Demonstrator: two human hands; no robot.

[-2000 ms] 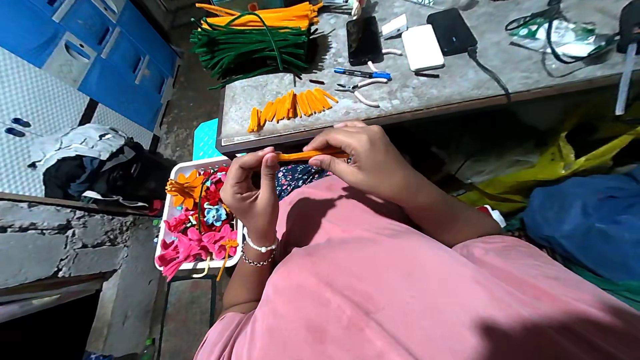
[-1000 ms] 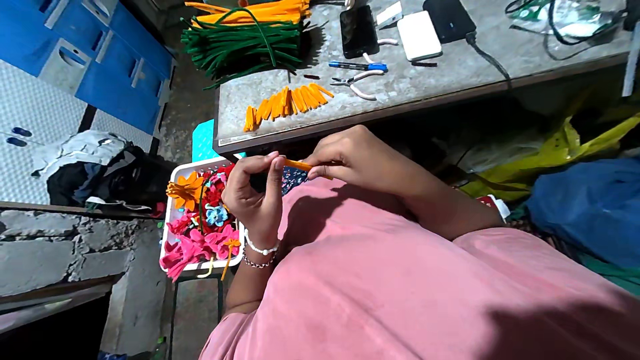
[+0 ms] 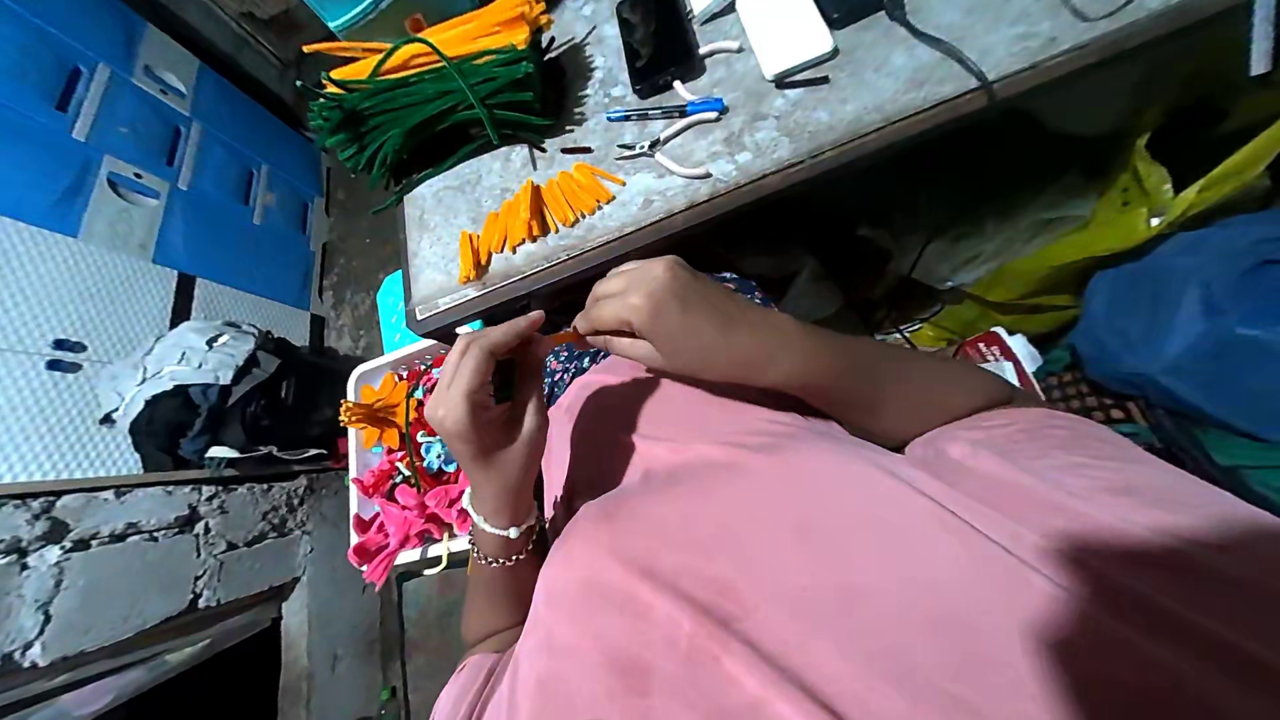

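Note:
Between my two hands, just off the table's front edge, is an orange pipe cleaner piece [image 3: 563, 339]. My right hand [image 3: 660, 312] pinches it, its fingers hiding one end. My left hand [image 3: 492, 395], with bracelets at the wrist, has thumb and forefinger at the other end; whether they grip it is hard to tell. A row of short orange pipe cleaner pieces [image 3: 535, 212] lies on the grey table. Behind them are a green pipe cleaner bundle [image 3: 430, 110] and longer orange pipe cleaners [image 3: 450, 42]. White-handled pliers [image 3: 668, 148] rest beside a blue marker [image 3: 665, 110].
The grey tabletop [image 3: 800, 120] also bears a black phone [image 3: 658, 45], a white power bank [image 3: 785, 38] and a dark cable [image 3: 940, 45]. Left of my lap, a white basket [image 3: 360, 480] holds orange, pink and blue fuzzy flowers [image 3: 380, 410]. A yellow bag [image 3: 1130, 220] lies at right.
Less of the orange piece shows between my hands than two seconds ago. My left hand's fingers have spread somewhat. The things on the table have not moved.

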